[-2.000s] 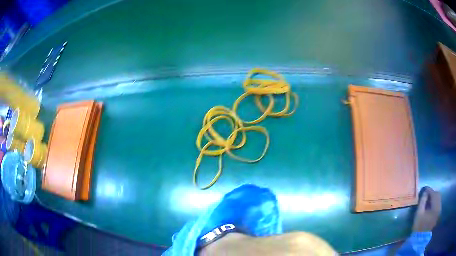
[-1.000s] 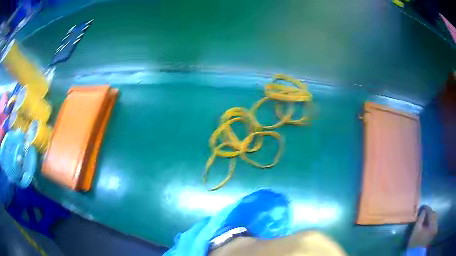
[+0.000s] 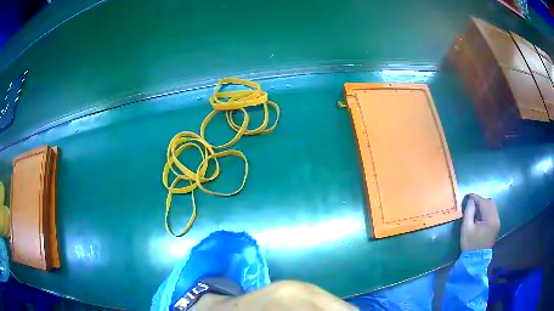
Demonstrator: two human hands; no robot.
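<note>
An orange-brown panel [image 3: 404, 158] lies flat on the green bench at right of centre, with a grooved border and a small fitting at its upper left corner. My right hand [image 3: 480, 222], bare with a light blue sleeve, is at the panel's lower right corner, fingers curled. Whether it grips the edge cannot be told. Tan-yellow rubber bands [image 3: 209, 164] lie in a loose tangle mid-bench. A stack of overlapping orange-brown panels [image 3: 30, 206] lies at the far left. My left hand is not in view.
Tall brown banded blocks [image 3: 516, 67] stand at the upper right. A dark flat plate [image 3: 11, 100] with striped edges is at the left rim. Yellow rolls are cut off at the left edge. Blue cloth [image 3: 225, 261] and a dark lettered strap fill the bottom centre.
The view has swung right, so the bench things appear further left and more of the banded blocks shows. My right hand remains at the panel's lower right corner.
</note>
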